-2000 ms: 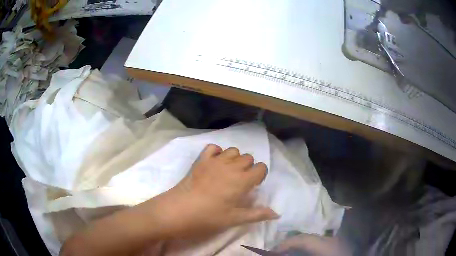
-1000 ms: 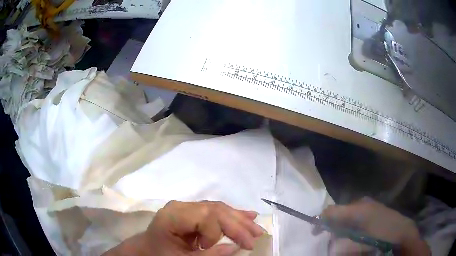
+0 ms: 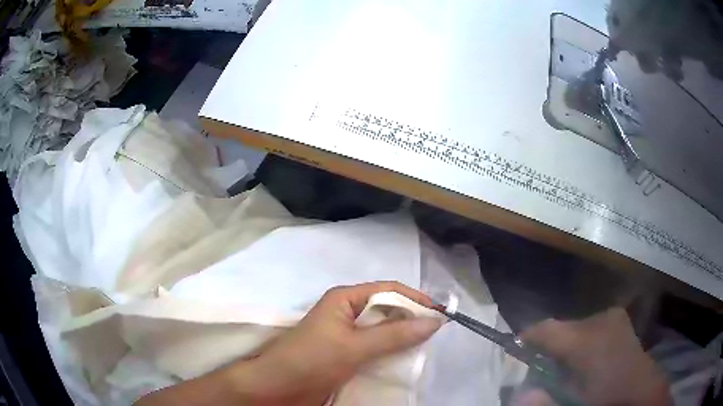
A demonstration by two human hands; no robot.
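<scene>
White and cream cloth pieces [image 3: 317, 258] lie heaped below the table's front edge. My left hand [image 3: 357, 341] pinches a folded cloth edge [image 3: 392, 305] between thumb and fingers. My right hand [image 3: 602, 357], blurred at the lower right, holds scissors [image 3: 507, 341] with green handles. The blade tips are at the left fingertips, by the pinched cloth edge and a small white bit there. I cannot tell whether the blades have cloth between them.
The white table [image 3: 412, 71] has a wood edge and a printed ruler [image 3: 476, 158]. The sewing machine's needle plate [image 3: 571, 79] and metal binder attachment [image 3: 622, 131] are at upper right. A heap of cloth scraps [image 3: 55, 95] and a yellow-orange bundle [image 3: 75, 24] are at upper left.
My left hand has moved up and right and now holds a raised cloth edge. The scissors have moved from above the bare cloth to the left fingertips.
</scene>
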